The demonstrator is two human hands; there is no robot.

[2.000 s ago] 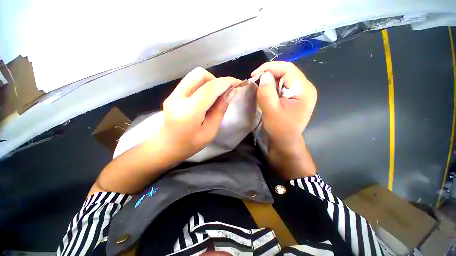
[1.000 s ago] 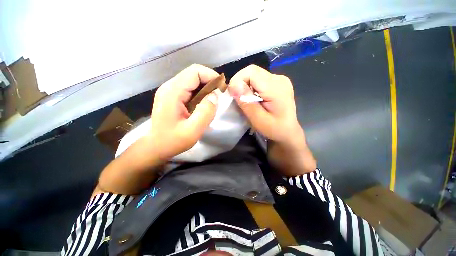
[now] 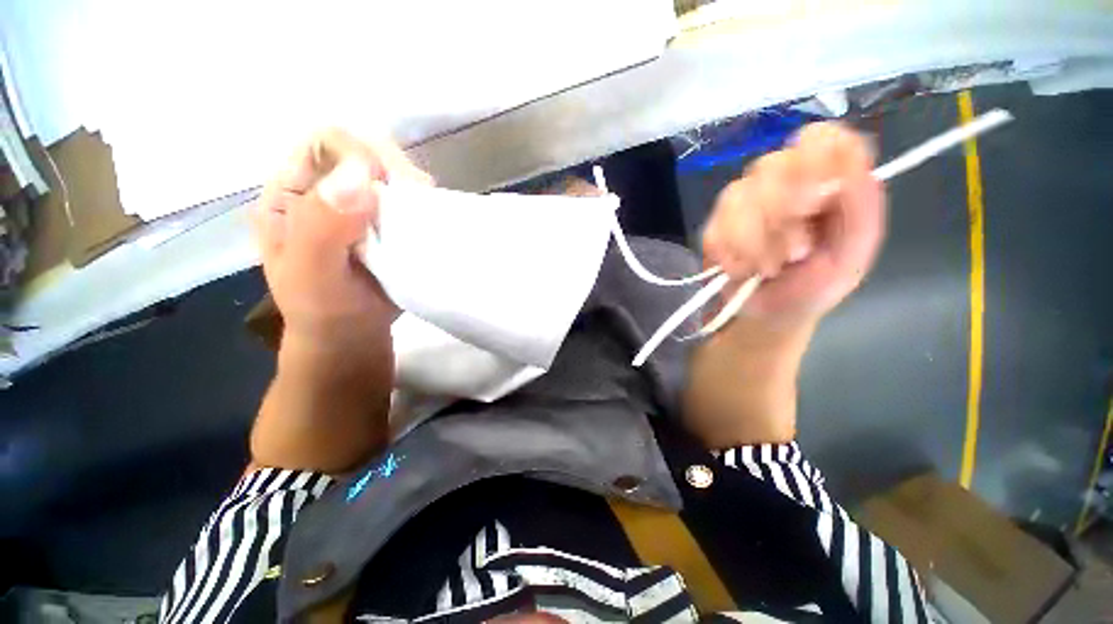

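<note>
A cut panel, white face up, hangs in front of my grey apron. My left hand grips its left edge, thumb on the white face. My right hand, slightly blurred, is closed around several narrow white strips. One strip end sticks out to the upper right, others hang to the left. A curved strip runs from my right hand to near the panel's upper right corner; I cannot tell whether it is still attached there. The panel's lower part rests folded on the apron.
The white-covered table crosses the top. Stacked brown pieces lie at its left. A brown carton is partly hidden behind my left wrist. Another carton stands on the floor at lower right. A blue item lies below the table edge.
My hands have moved apart, left hand leftward and right hand rightward. The panel is now spread with its white face showing, and long white strips trail from my right hand.
</note>
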